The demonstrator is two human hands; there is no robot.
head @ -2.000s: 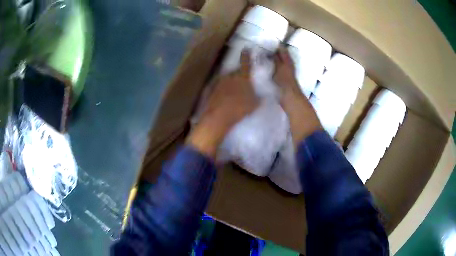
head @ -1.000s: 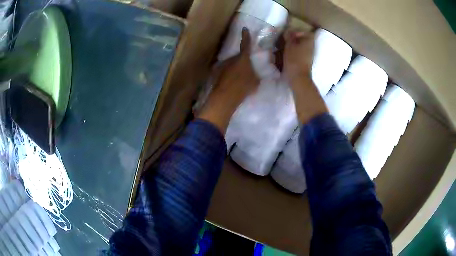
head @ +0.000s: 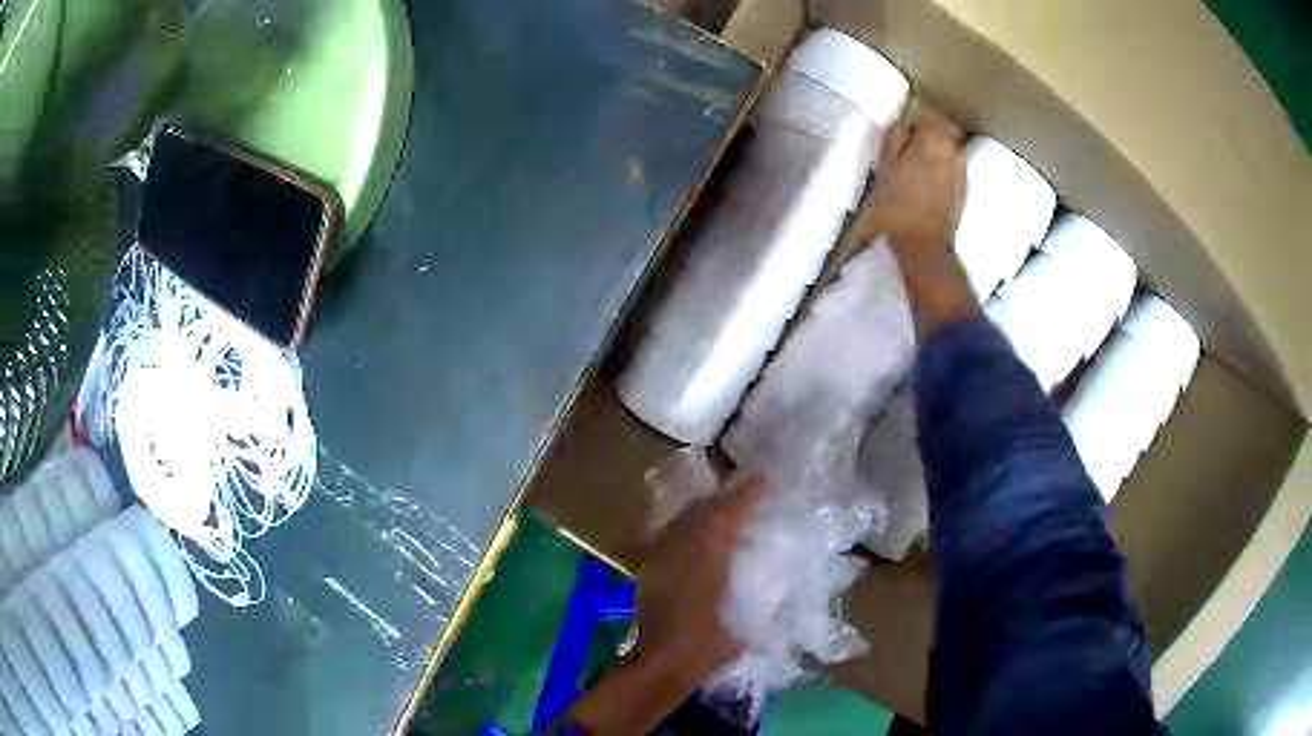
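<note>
Long white columns of nested round parts [head: 748, 266] lie side by side in the open brown carton [head: 1223, 475]. My left hand [head: 698, 575] is closed on a crumpled clear plastic bag [head: 799, 575] at the carton's near side. The bag's milky part reaches up over a column. My right hand [head: 921, 180] is at the far end of the columns, between the leftmost one and those to the right. Its fingers are bent, and what they touch or hold is hidden.
A dark bench on the left [head: 432, 331] holds a green fan base [head: 377, 115], a smartphone [head: 238, 237], tangled white cord [head: 209, 417] and more white stacks [head: 101, 618]. A blue stool-like frame [head: 583, 633] shows below the carton.
My left hand has moved down toward me with the crumpled bag, uncovering the leftmost column. My right hand remains near the columns' far end. The view has shifted, showing more bench.
</note>
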